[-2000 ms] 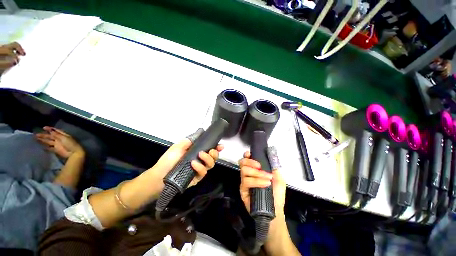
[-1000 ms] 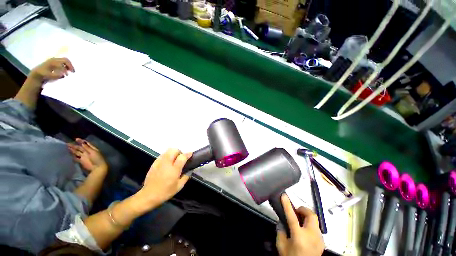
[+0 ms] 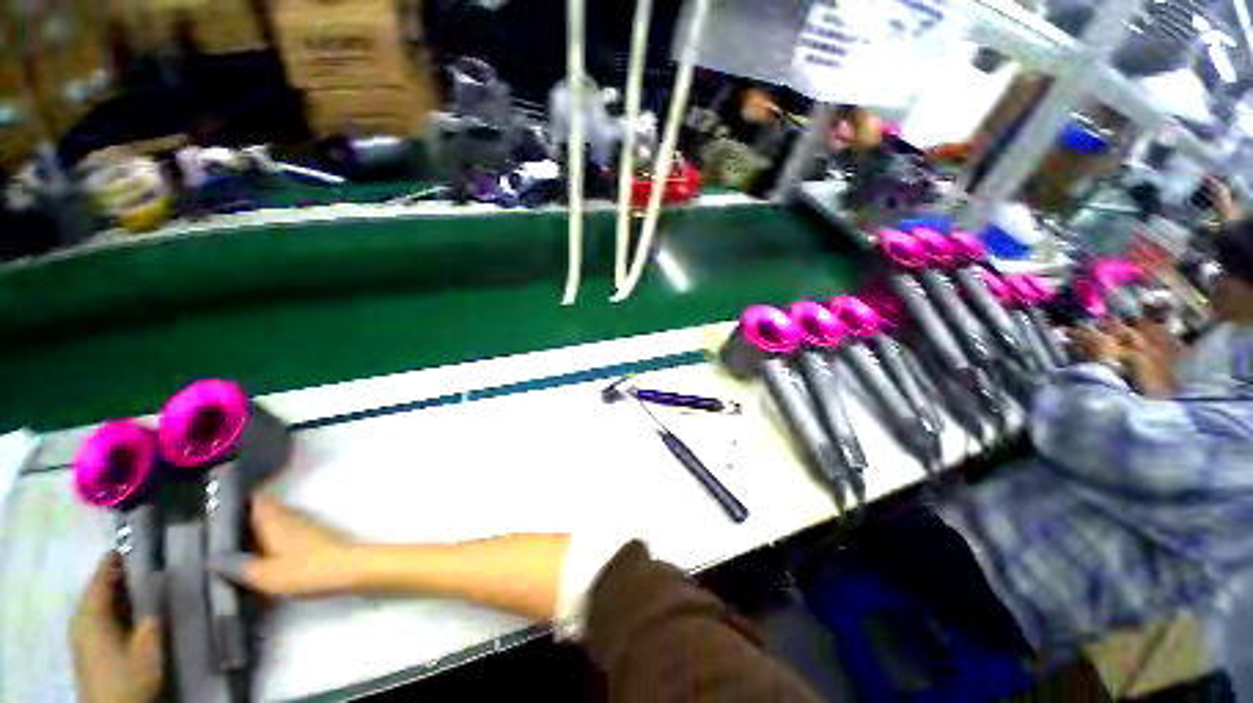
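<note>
Two dark grey hair dryers lie side by side at the far left of the worktop, magenta rings facing up: the left dryer (image 3: 116, 463) and the right dryer (image 3: 205, 422). My left hand (image 3: 113, 643) is around the left dryer's handle, near the picture's left edge. My right hand (image 3: 291, 552) reaches across the bench with its fingers on the right dryer's handle. Both hands are blurred, and the lower handle ends are partly hidden or unclear.
A small hammer (image 3: 701, 471) and a dark stick (image 3: 680, 400) lie mid-bench. Several dryers (image 3: 816, 324) lie in a row to the right. Behind are the green belt (image 3: 454, 282), hanging pale straps (image 3: 631, 165) and a cluttered shelf. A person in checked sleeves (image 3: 1127, 426) sits at right.
My view has swung right. Both hands have taken the dryers from mid-bench to the far left, and the magenta rings now face up. The neighbouring worker at left is out of view.
</note>
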